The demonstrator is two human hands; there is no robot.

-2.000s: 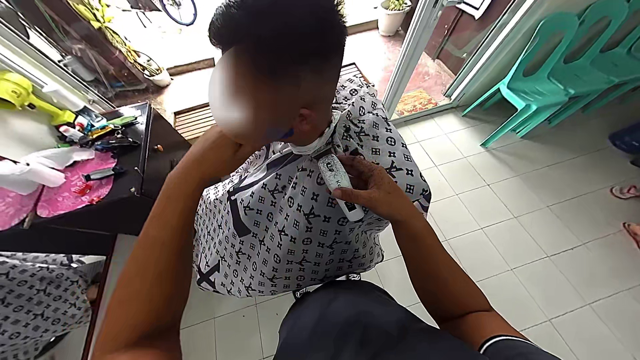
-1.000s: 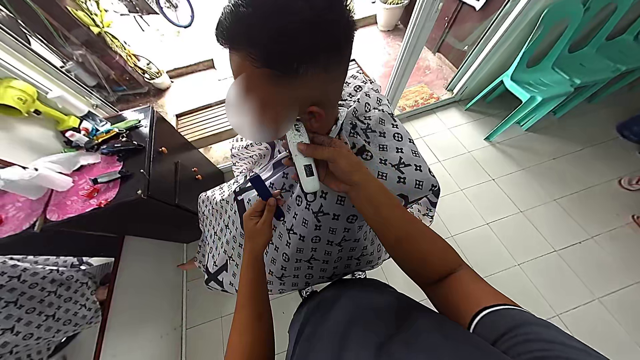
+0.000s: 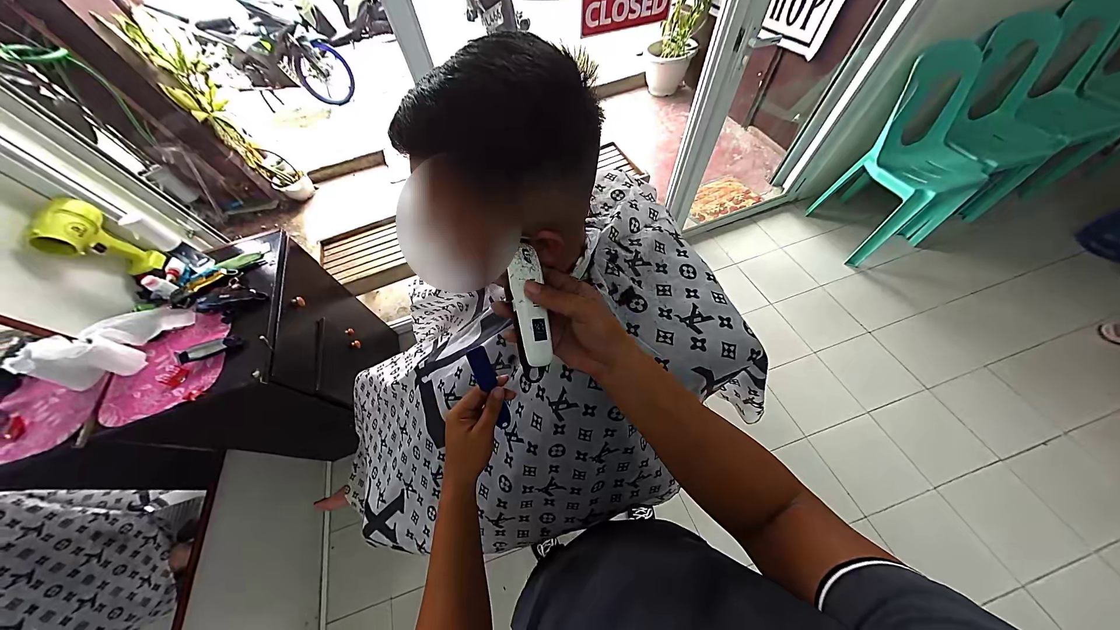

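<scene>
A seated person with short dark hair (image 3: 507, 114) wears a white patterned barber's cape (image 3: 560, 455). My right hand (image 3: 582, 324) grips a white cordless hair clipper (image 3: 529, 306) with a small dark display, its upper end at the side of the person's head, just in front of the ear. Lower and to the left, my left hand (image 3: 474, 424) holds a blue comb (image 3: 481, 369) in front of the cape, apart from the clipper. The clipper's blade end is too small to make out against the hair.
A dark cabinet (image 3: 306, 394) on the left bears a yellow-green blower (image 3: 74, 229), another clipper (image 3: 207, 350), white plastic and mixed tools on pink mats. Green plastic chairs (image 3: 936, 157) stand at the right wall. Behind the person are a glass door frame (image 3: 710, 114) and a potted plant (image 3: 669, 66).
Two seconds ago my left hand was up by the person's face; it is now lower, with the blue comb. The clipper has moved from near the neck to in front of the ear.
</scene>
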